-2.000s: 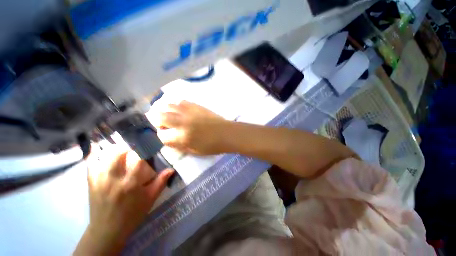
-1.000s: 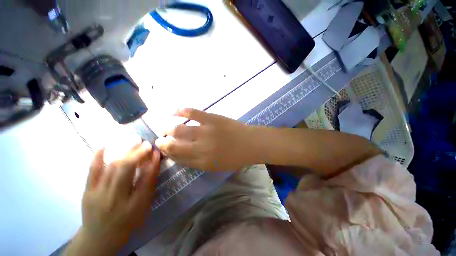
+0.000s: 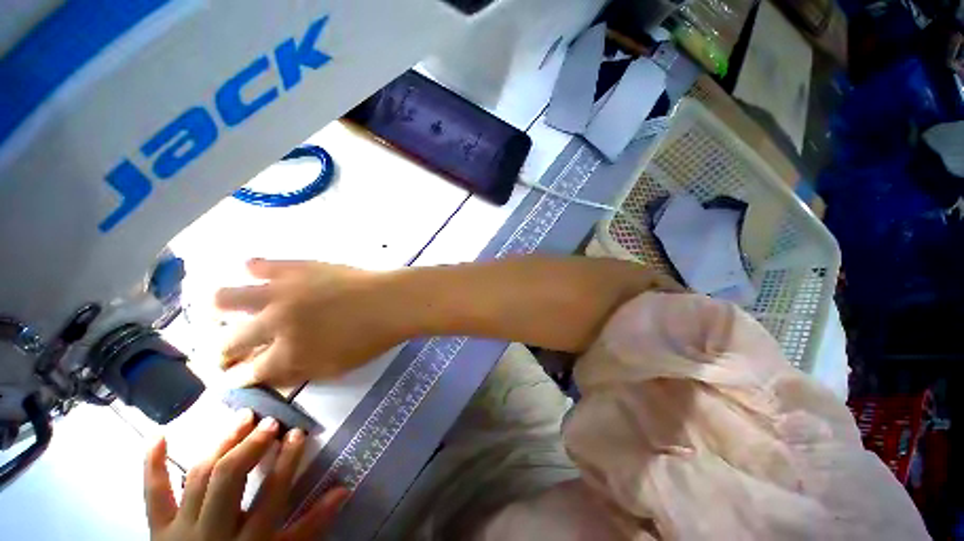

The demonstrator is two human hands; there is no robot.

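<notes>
A small dark grey fabric piece lies on the white machine table by its ruler edge, just right of the grey ridged guide. My left hand, cut off by the bottom edge, presses the piece's near side with its fingertips. My right hand is above the piece's far side, low over the table, with its fingers apart; nothing shows in it. The white sewing machine head with blue JACK lettering fills the upper left. The needle spot is not clearly seen.
A black phone with a white cable and blue looped scissors handles lie behind my right hand. Loose light grey and black pieces lie beside the phone. A cream perforated basket at the right holds grey and black pieces.
The view has shifted, bringing the JACK head back into sight. My right hand has parted from my left hand, its fingers spreading. The fabric piece now shows between them.
</notes>
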